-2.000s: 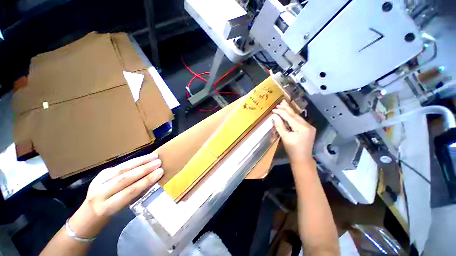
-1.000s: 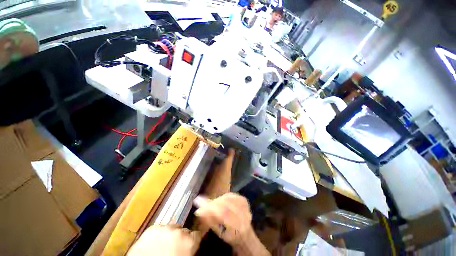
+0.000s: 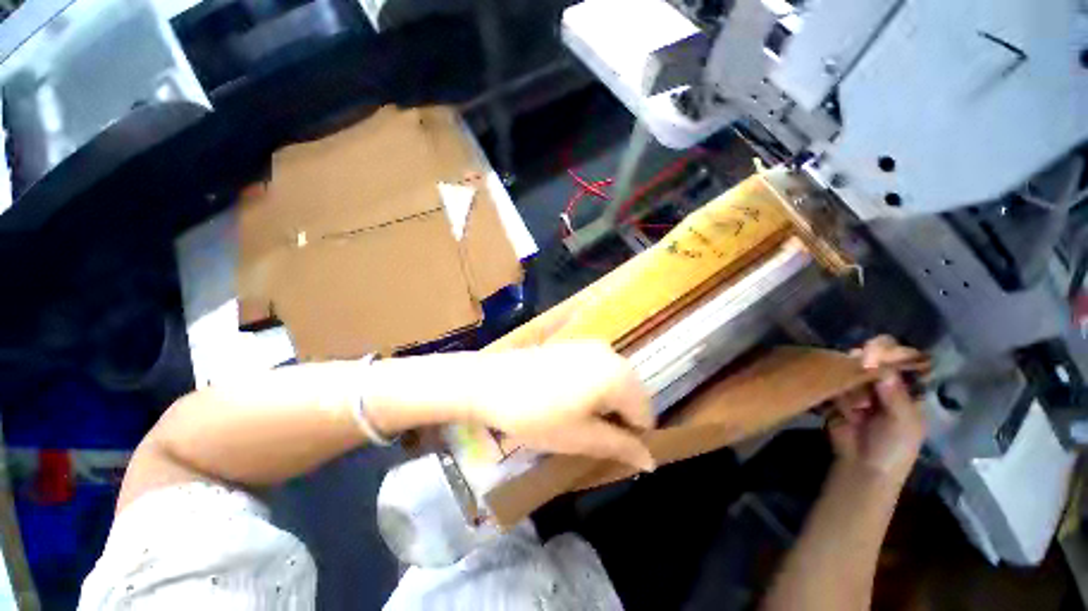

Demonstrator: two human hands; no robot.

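Note:
A brown panel [image 3: 740, 400] hangs along the near right side of the long metal rail [image 3: 716, 328]. The yellow template [image 3: 656, 281] with black handwriting lies on the rail and points into the white machine head [image 3: 954, 107]. My right hand [image 3: 881, 412] pinches the panel's far end, right of the rail near the head. My left hand [image 3: 585, 406] reaches across the template and rail, its fingers on the panel's upper edge; the fingertips are partly hidden, but they grip it.
A stack of brown panels [image 3: 370, 281] with a white scrap [image 3: 456, 209] sits at the left. Red hoses [image 3: 587, 185] run under the machine. A white machine table part [image 3: 632, 48] is at the top. A metal frame stands right of my right hand.
The view has tilted back down from the machine and screen. My hands have moved apart along the rail's right side, the right one towards the head, with the brown panel's edge lifted between them.

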